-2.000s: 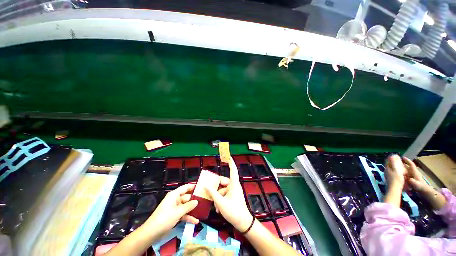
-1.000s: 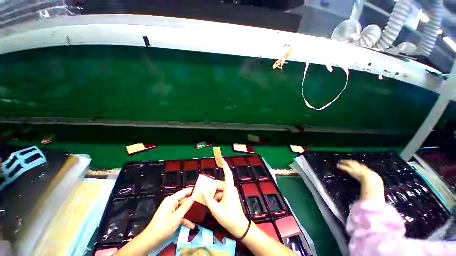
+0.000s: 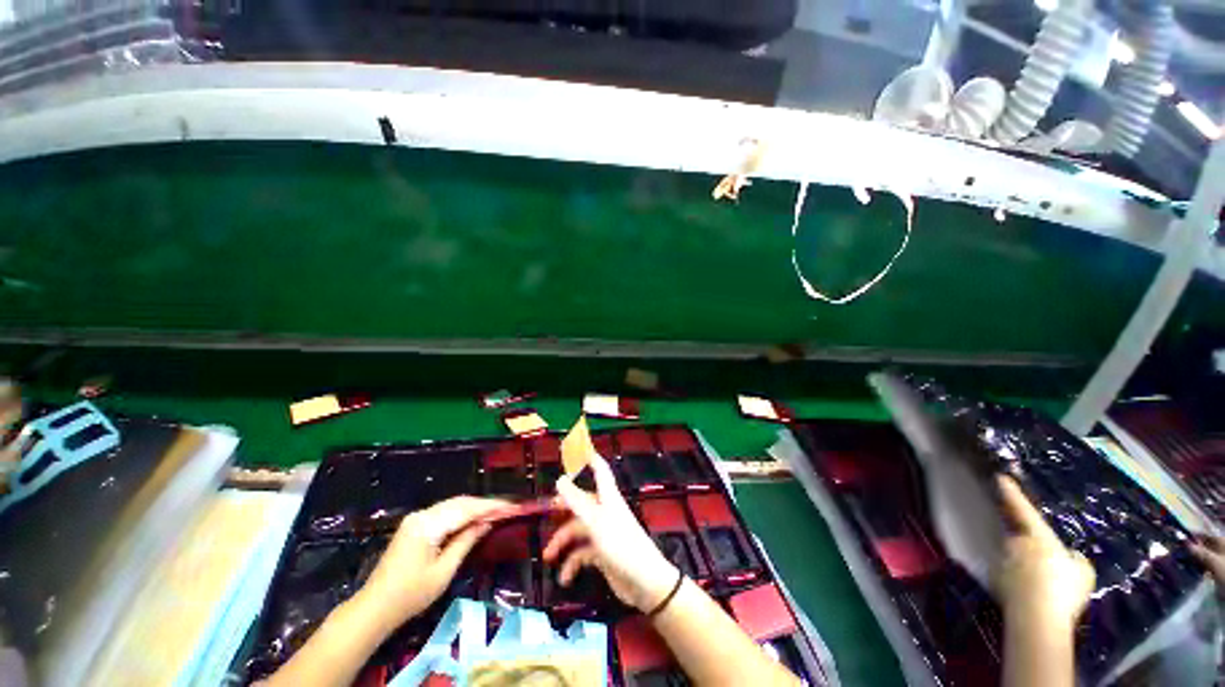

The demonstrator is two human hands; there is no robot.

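Observation:
My left hand (image 3: 427, 548) holds a red housing (image 3: 524, 511) by its left end, seen nearly edge-on above the black tray (image 3: 390, 479). My right hand (image 3: 613, 540) is at the housing's right end, fingers partly spread; whether it touches the housing is unclear. A cream-yellow sticker (image 3: 578, 447) stands upright on my right index fingertip. The tray has red pieces in its middle and right cells; cells at the left look black. A light-blue die-cut sheet (image 3: 580, 647) lies at the near edge, below my hands.
Small red pieces with cream squares (image 3: 317, 408) lie on the green belt (image 3: 443, 419) behind the tray. Another person's hands (image 3: 1045, 574) lift a black tray (image 3: 954, 472) at right. A stack with cream sheets (image 3: 202, 564) and another blue die-cut sheet (image 3: 70, 440) are at left.
The housing has tipped from face-up to nearly edge-on, and my right fingers have spread. The belt pieces have shifted left. At right, the neighbour's tray has been raised, showing red pieces beneath.

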